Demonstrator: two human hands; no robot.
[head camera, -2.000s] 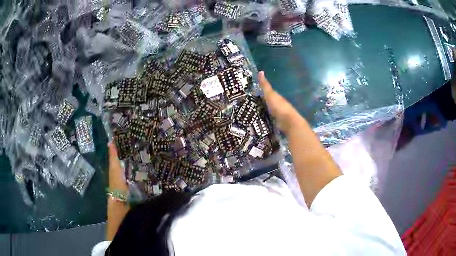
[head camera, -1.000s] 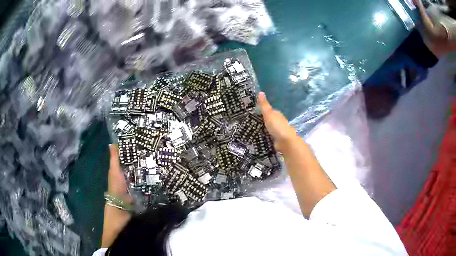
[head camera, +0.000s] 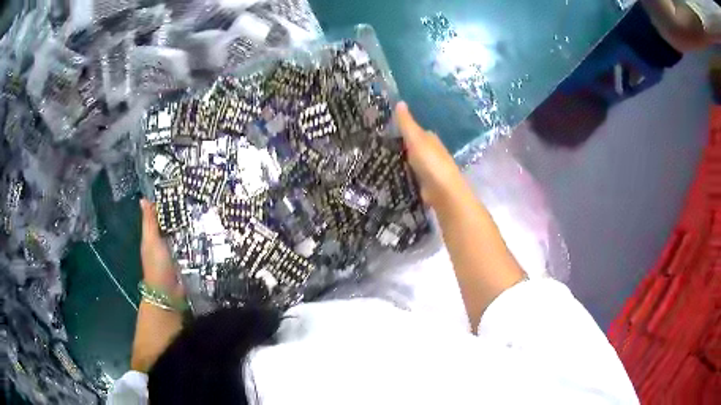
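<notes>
A flat clear container (head camera: 381, 54) holds a dense layer of loose circuit board modules (head camera: 281, 170), dark with gold or silver spots and some silver blocks. My left hand (head camera: 158, 257) grips its left side, with a green band at the wrist. My right hand (head camera: 428, 158) grips its right side. The fingers under the container are hidden. The near edge is partly covered by dark hair and a white garment.
A heap of bagged modules (head camera: 47, 150) lies along the left and back of the dark green table (head camera: 545, 47). A pale clear waste bag (head camera: 506, 206) hangs at the right edge. Red stacked items (head camera: 672, 293) stand lower right. Another person's arm (head camera: 680, 24) and a blue object (head camera: 624, 71) show upper right.
The view has swung, with the heap, table edge and waste bag shifting leftward. The container stays between my hands, now slightly higher and further left in view. Another person's arm has come into view.
</notes>
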